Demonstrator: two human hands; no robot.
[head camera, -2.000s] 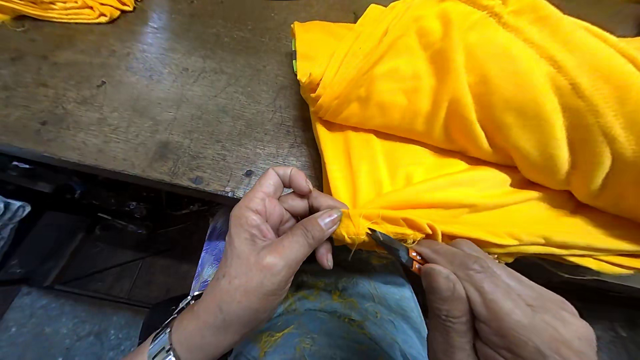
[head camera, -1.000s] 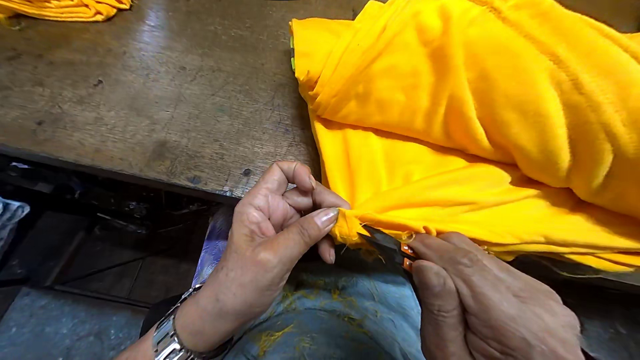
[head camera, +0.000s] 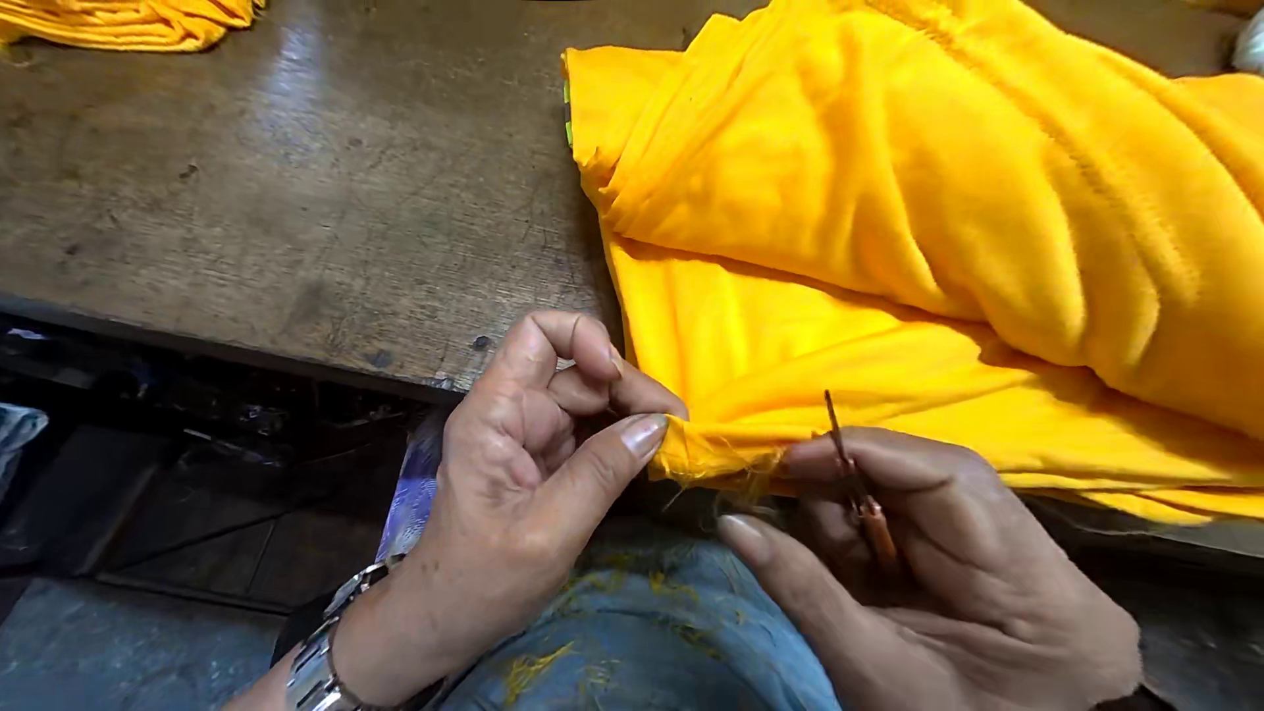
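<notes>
Yellow fabric lies folded in a heap over the right part of the table, its near corner frayed with loose threads. Thumb and forefinger of my left hand pinch that corner at the table's front edge. My right hand holds a small pointed cutting tool, apparently thread snippers, with an orange-brown handle; its dark tip points up and away. The right forefinger is at the fabric's edge beside the threads, and the thumb stands apart from it, lower down.
The dark wooden table has more folded yellow fabric at its far left corner. Yellow thread scraps lie on blue cloth below my hands. Something white shows at the right edge.
The cutting tool's dark tip has come away from the frayed corner and now points upward. My right hand has shifted right, its thumb parted from the forefinger. My left hand keeps its pinch.
</notes>
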